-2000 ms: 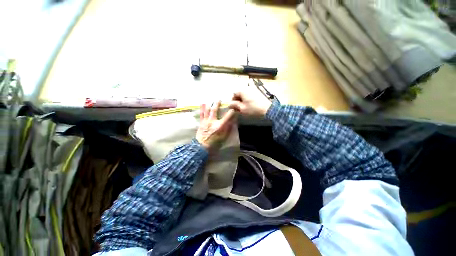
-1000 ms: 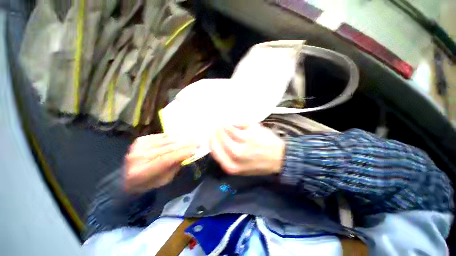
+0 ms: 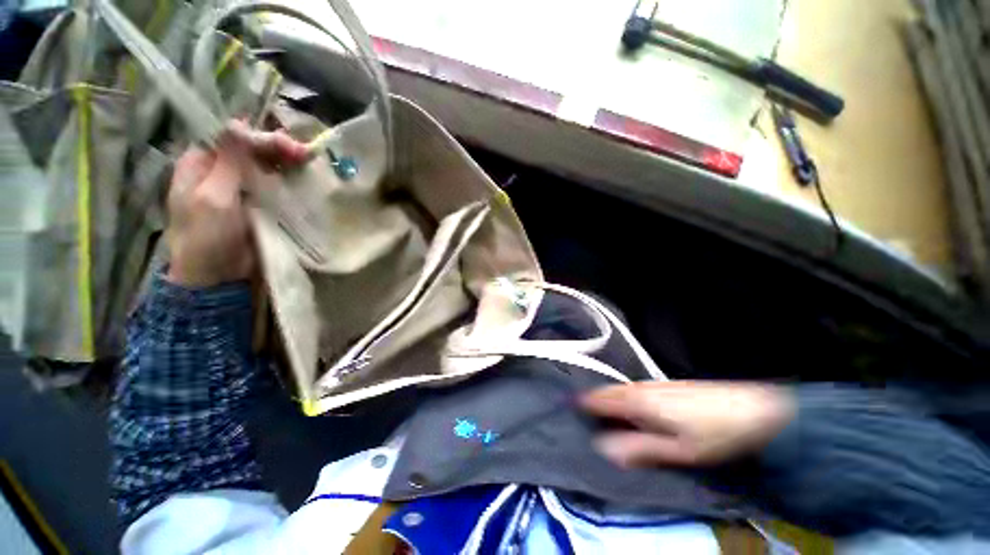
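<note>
A beige-grey tote bag stands open over my lap, with its opening facing me. A folded inner divider crosses the opening, and a small bluish snap shows near the far rim. Yellow trim shows at the near corner and at the right rim. My left hand grips the bag's far left top edge near a handle. My right hand is blurred over the dark apron, off the bag, with no held thing visible.
Bags with yellow lines are heaped at left. On the worktable lie a hammer, a small dark metallic tool on a cord and red strips along the edge. Folded grey-beige pieces stand at the right.
The bag has turned and opened, showing its inside. My left hand has moved up and left to the bag's far edge. My right hand has left the bag and moved right and down.
</note>
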